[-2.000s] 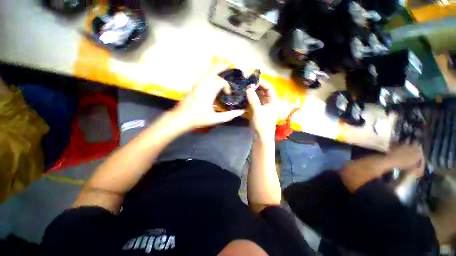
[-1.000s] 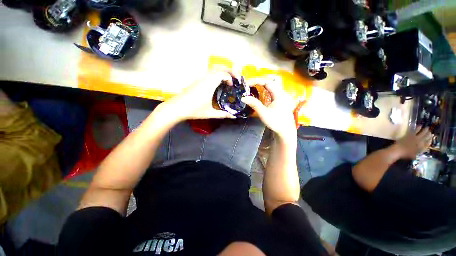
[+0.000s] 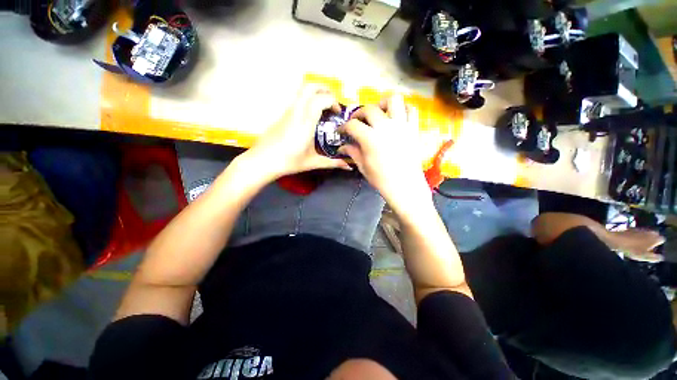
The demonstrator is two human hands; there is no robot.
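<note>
A black round camera housing (image 3: 326,138) is held over the taped front edge of the bench, with pale parts showing in its open side. My left hand (image 3: 294,133) is closed around its left side. My right hand (image 3: 378,141) is at its right side, with the fingertips inside or over the opening. The fingers hide much of the housing, and I cannot tell whether the right hand pinches a small part.
Part-finished camera units (image 3: 154,52) with circuit boards stand at the back left, and several more (image 3: 467,84) at the right. A pale metal fixture (image 3: 347,16) is at the rear centre. A red tool (image 3: 438,168) lies at the bench edge. A person's arm (image 3: 571,226) reaches in at the right.
My right hand has moved from the housing's right side over its opening. The housing shows less than before. The neighbouring person's arm at the right has shifted.
</note>
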